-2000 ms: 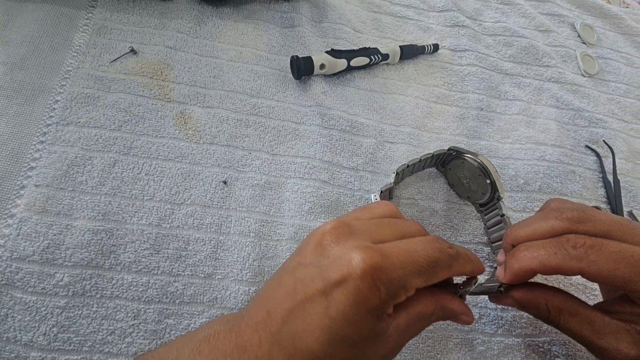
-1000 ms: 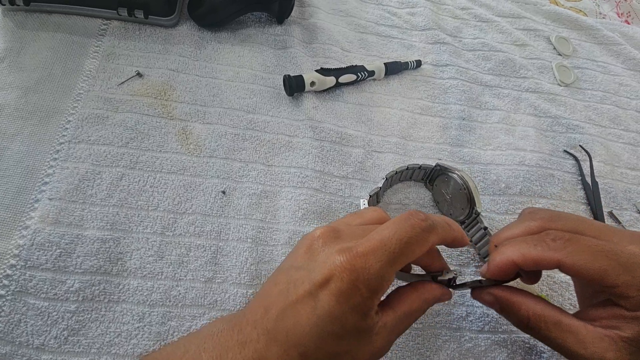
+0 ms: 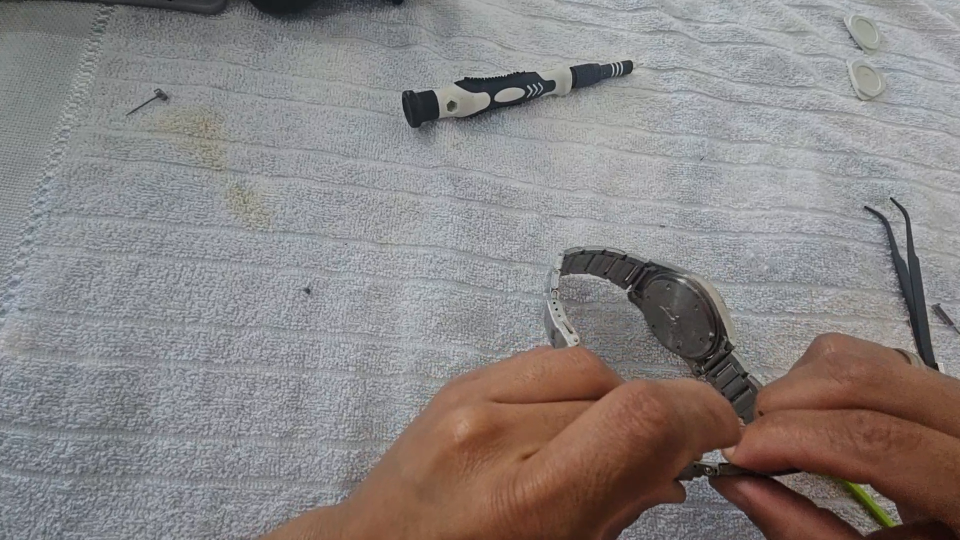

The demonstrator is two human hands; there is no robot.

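A wristwatch (image 3: 682,315) with a metal link bracelet lies tilted at the lower right, its steel case back facing me. Its bracelet loops left to a folding clasp (image 3: 559,319) and down between my hands. My left hand (image 3: 555,442) pinches the near end of the bracelet, around a small metal joint (image 3: 709,469). From the right, my right hand (image 3: 847,435) grips the bracelet beside that joint with thumb and fingers. The fingertips of both hands nearly meet, and my fingers hide part of the bracelet.
A black-and-white precision screwdriver handle (image 3: 517,91) lies on the white towel (image 3: 390,240). Black bent-tip tweezers (image 3: 909,285) are at right, near a small metal piece (image 3: 945,318). Two pale round pieces (image 3: 867,79) lie upper right, a small pin-like part (image 3: 150,100) upper left. A green object (image 3: 866,502) shows under my right hand.
Both hands stay at the bracelet, and my left hand's fingers have closed in toward the right fingertips, covering more of the joint. The view has shifted slightly.
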